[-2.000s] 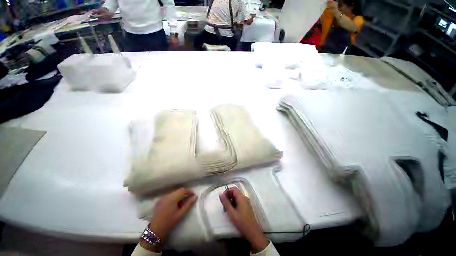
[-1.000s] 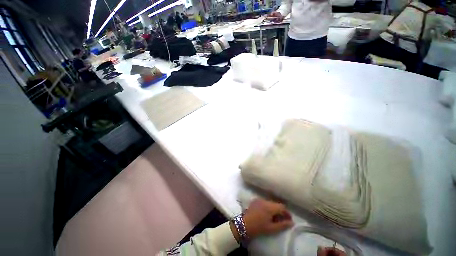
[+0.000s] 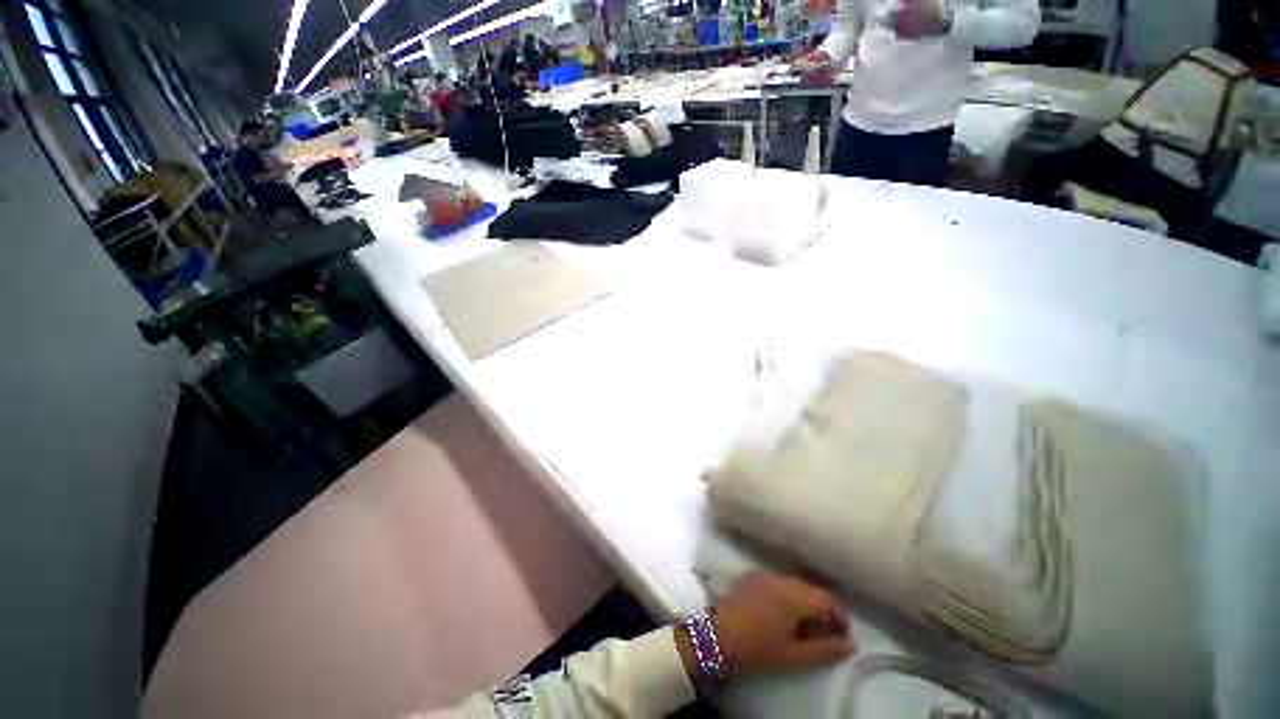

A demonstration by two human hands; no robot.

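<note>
The folded-back beige panel stack (image 3: pixel 856 471) lies on the white table at the lower right, with a deep U-shaped gap between its two sides. Thin white panels (image 3: pixel 800 691) show in front of it at the table edge, with part of a curved cut-out at the picture's bottom. My left hand (image 3: pixel 779 625), with a metal bracelet at the wrist, rests on the white panels against the stack's near edge. Its fingers are curled, and whether they pinch fabric is not clear. My right hand is not clearly seen; only a small blurred patch shows at the bottom edge.
The white table (image 3: pixel 541 471) has its curved edge running down the middle. A beige square sheet (image 3: pixel 512 295), a white block (image 3: pixel 754 211), dark fabric (image 3: pixel 576 211) and a blue tray (image 3: pixel 477 221) lie farther off. A person in white (image 3: pixel 905 84) stands beyond. Dark machinery (image 3: pixel 274 281) stands at left.
The view has swung left, so the stack and my left hand now show at the lower right. My right hand has dropped out of clear view. My left hand stays by the stack's near edge.
</note>
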